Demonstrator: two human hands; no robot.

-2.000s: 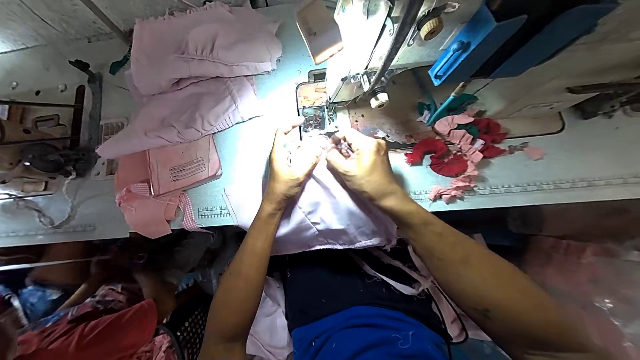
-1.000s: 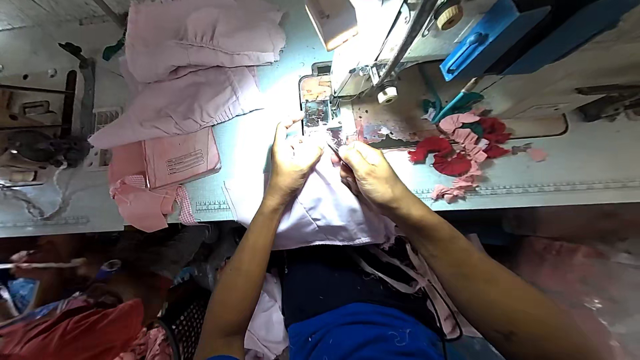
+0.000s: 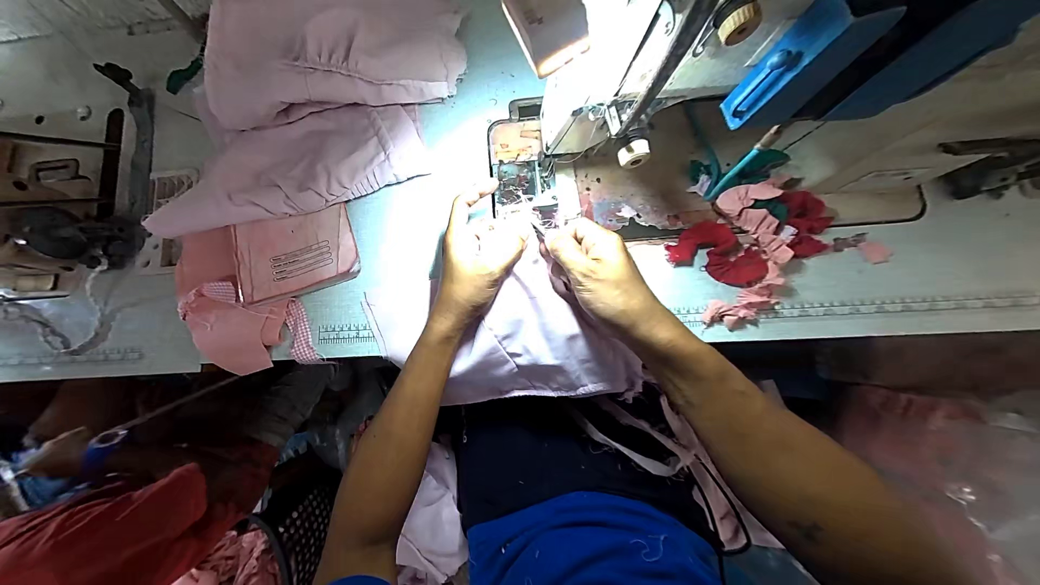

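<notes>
Pale pink fabric [image 3: 528,349] hangs over the table's front edge, its upper end at my hands. My left hand [image 3: 485,252] pinches the fabric between thumb and fingers, with the index finger raised. My right hand [image 3: 597,268] is closed beside it, holding a small, thin dark object [image 3: 537,229] whose tip points at the left fingertips; its kind cannot be told. Loose threads [image 3: 524,210] lie just beyond my fingertips. Behind both hands stands a sewing machine [image 3: 601,106], its needle area brightly lit.
Gathered pink fabric pieces [image 3: 325,73] and a worn pink booklet [image 3: 296,256] lie at left. Red and pink scraps [image 3: 739,252] lie at right, near a blue-handled tool [image 3: 739,172]. A blue box [image 3: 780,69] stands behind. Another person's red garment [image 3: 122,520] shows at lower left.
My two hands stay close together at the fabric. At lower left, the other person's hand and red clothing have shifted. The view has moved slightly.
</notes>
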